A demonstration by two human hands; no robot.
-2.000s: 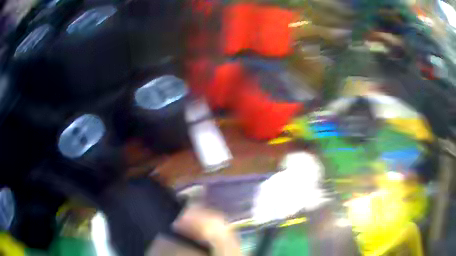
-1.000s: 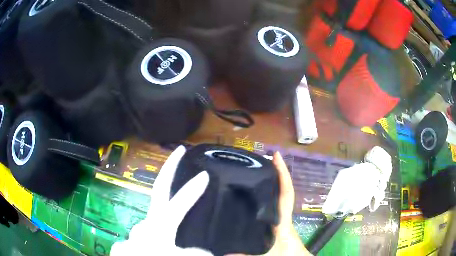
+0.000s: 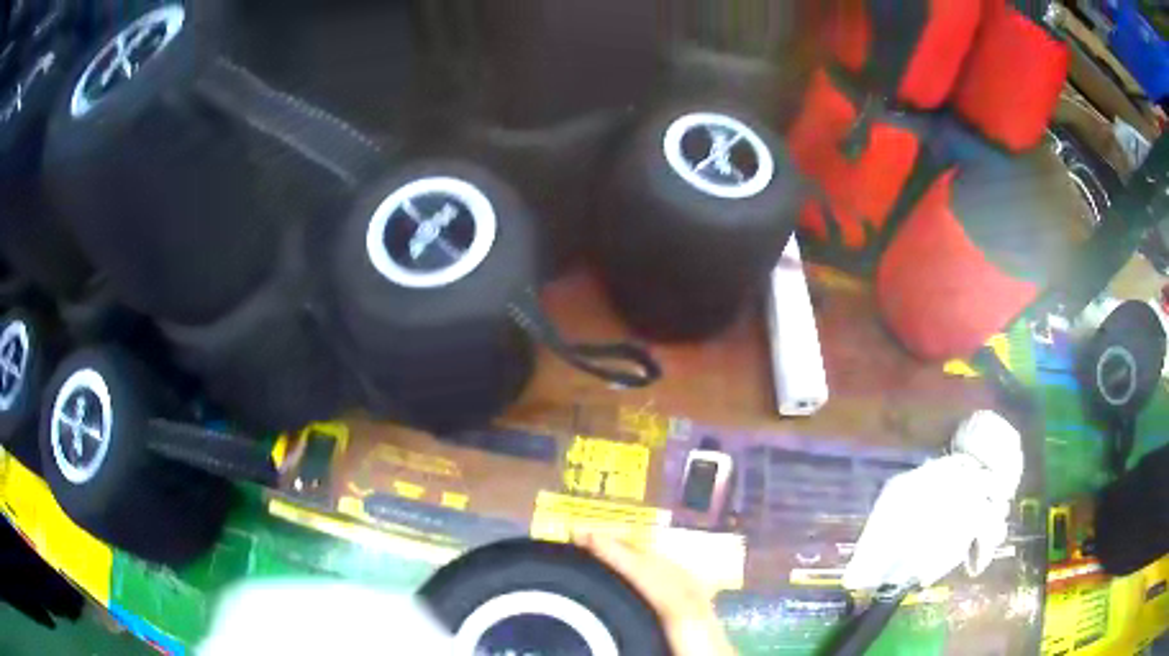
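A black speaker (image 3: pixel 564 577) is at the bottom edge, its round end with a white ring facing up, partly cut off. My left hand (image 3: pixel 321 622), in a white glove, is blurred and cut off at its left side. My bare right hand (image 3: pixel 667 592) holds its right side, fingers behind the rim. The palms and the lower part of the speaker are out of the picture. A cloth-wrapped tool (image 3: pixel 917 519) with a black handle lies to the right. A white tube (image 3: pixel 795 336) lies behind, beside a standing black speaker (image 3: pixel 692 237).
Many black speakers (image 3: pixel 430 340) crowd the left and back, one with a strap loop (image 3: pixel 609 364) on the bench. Red speakers (image 3: pixel 955 282) are at the back right. More black speakers (image 3: pixel 1126 363) are at the right edge. Printed sheets (image 3: pixel 603 468) cover the bench.
The held speaker has moved down toward the bottom edge and now shows its ringed end more squarely. Both hands have moved down with it. The bench scene sits slightly lower in view.
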